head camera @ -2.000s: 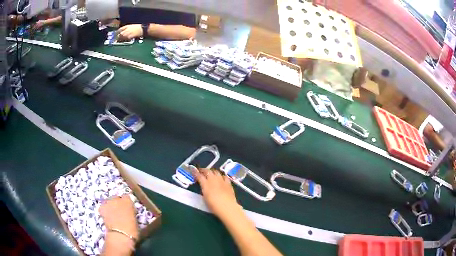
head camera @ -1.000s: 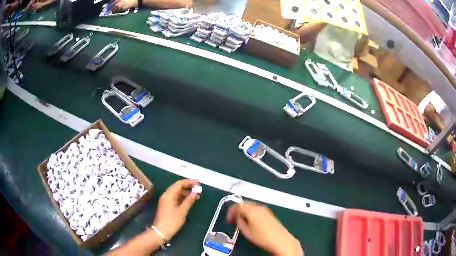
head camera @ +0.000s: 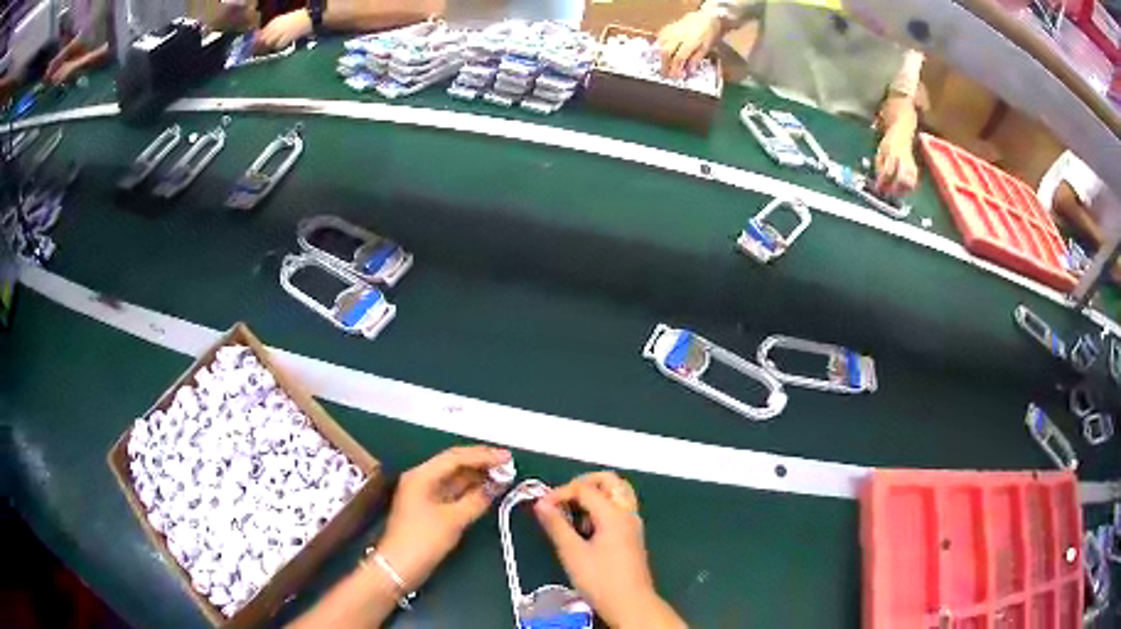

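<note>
A loop-shaped housing [head camera: 511, 555] lies on the green surface in front of me, its blue-patched solid end towards me. My left hand [head camera: 445, 501] holds a small white round fitting [head camera: 502, 471] between its fingertips, just left of the loop's far rounded end. My right hand [head camera: 599, 537] is at the right side of that end, thumb and finger pinched at the rim. Whether a tiny piece is between those fingertips cannot be told. The cardboard parts box [head camera: 370, 477], heaped with white fittings, stands to the left.
A red parts tray [head camera: 875, 541] lies at the lower right. More housings [head camera: 719, 370] lie on the green belt beyond a white strip [head camera: 590, 445]. Stacked housings [head camera: 523, 62], a second box [head camera: 652, 108], a second red tray [head camera: 998, 203] and other people's hands are on the far side.
My left hand has moved right, bringing the white fitting to the loop's far end. My right fingers have closed in at the rim. A person's hands have appeared opposite, one in the far box.
</note>
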